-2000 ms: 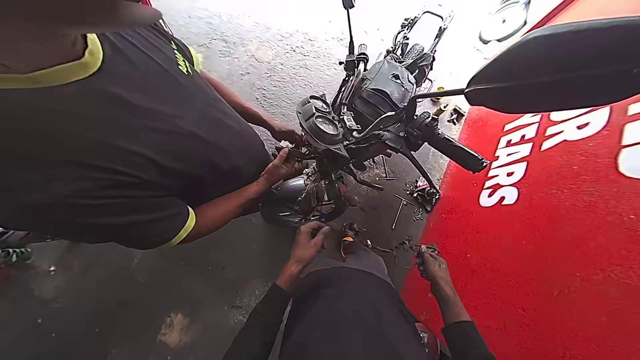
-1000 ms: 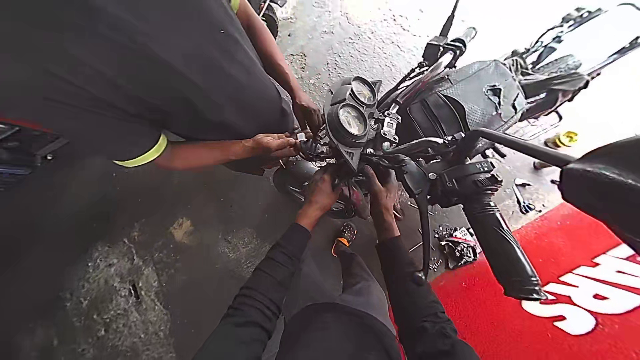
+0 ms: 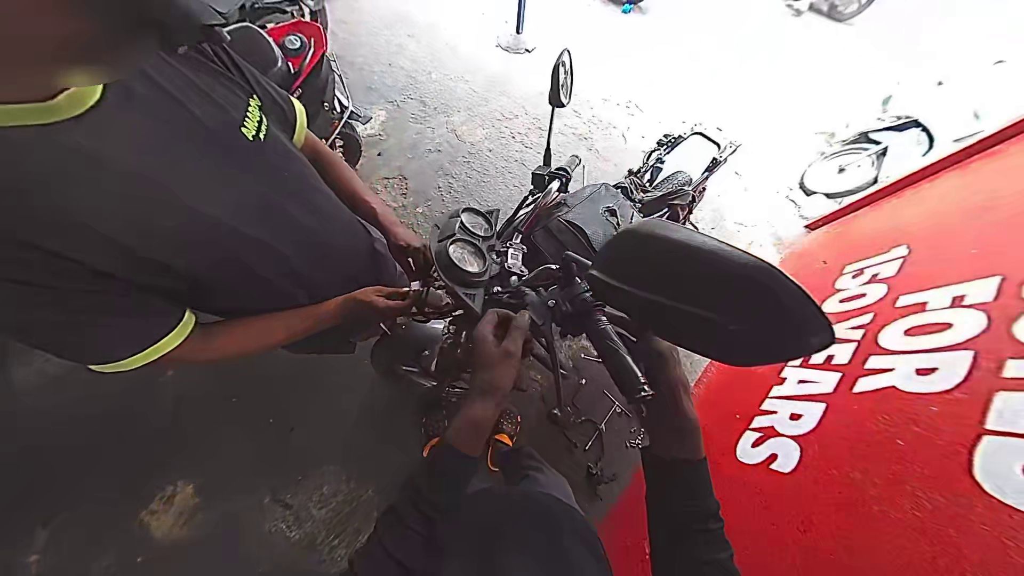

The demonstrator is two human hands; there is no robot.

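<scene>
A motorcycle with twin round gauges (image 3: 467, 254) stands before me. My left hand (image 3: 500, 348) is at its front, just below the gauge housing, fingers bent close together; whether they hold something cannot be made out. My right hand (image 3: 666, 372) is beyond the rubber handlebar grip (image 3: 618, 356), largely hidden by the grip and the black mirror (image 3: 708, 292), so its fingers do not show. At the left of the gauges, a co-worker's hands (image 3: 382, 304) touch small parts and wiring near the dark front fender (image 3: 406, 352).
The co-worker (image 3: 208, 192) stands close at the left. A T-handle wrench (image 3: 606, 420) and small loose parts (image 3: 596, 474) lie on the floor at the right of my feet. A red painted wall with white lettering (image 3: 880, 416) borders the right side. Another motorcycle (image 3: 300, 56) is behind the co-worker.
My right hand has moved from the front of the motorcycle, beside my left hand, out to the right behind the handlebar grip. My left hand stays below the gauges. The view has shifted.
</scene>
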